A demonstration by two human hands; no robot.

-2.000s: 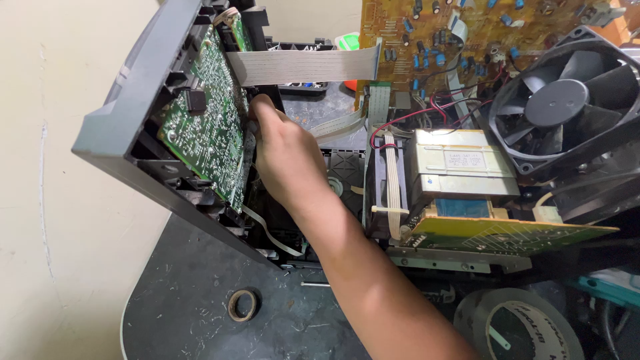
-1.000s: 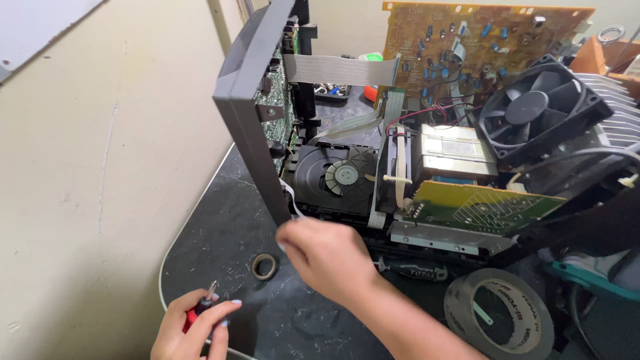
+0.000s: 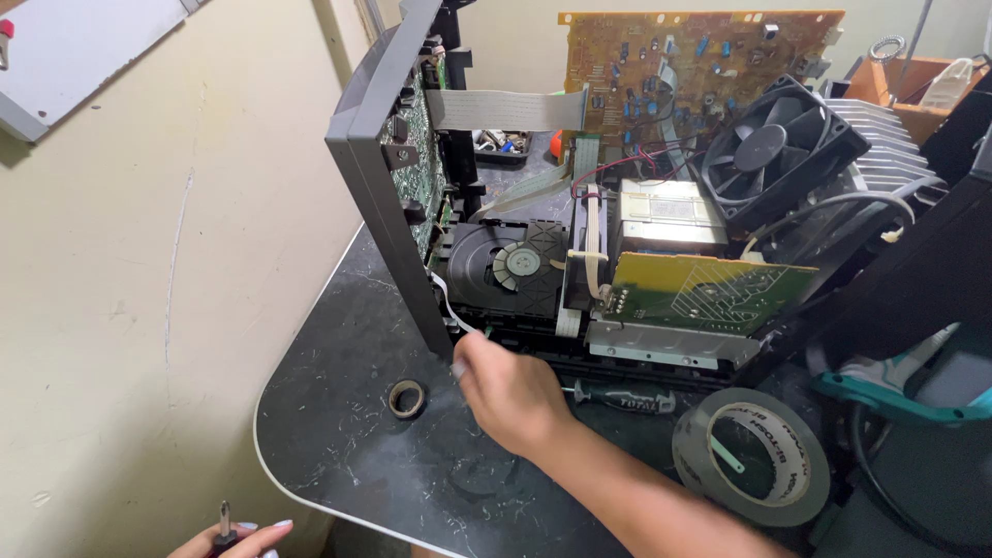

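Observation:
An opened audio unit stands on a dark tabletop. My right hand (image 3: 511,391) is at the lower front corner of its grey front panel (image 3: 387,178), fingers curled near the end of a white cable (image 3: 449,302); whether they grip it is hidden. Behind that hand lies the round black disc mechanism (image 3: 515,263). At the bottom left edge my left hand (image 3: 240,540) holds a screwdriver (image 3: 225,519), its tip pointing up. A wide flat ribbon cable (image 3: 511,110) joins the front panel's green circuit board (image 3: 418,170) to an upright brown circuit board (image 3: 697,70).
A small tape roll (image 3: 407,399) lies left of my right hand. A Total screwdriver (image 3: 624,397) and a large clear tape roll (image 3: 752,457) lie to the right. Behind are a transformer (image 3: 670,213), a black fan (image 3: 783,147) and a parts tray (image 3: 500,147).
My right hand has come down from behind the front panel to its lower front corner. My left hand, absent two seconds ago, came into view with the screwdriver and is now lower left.

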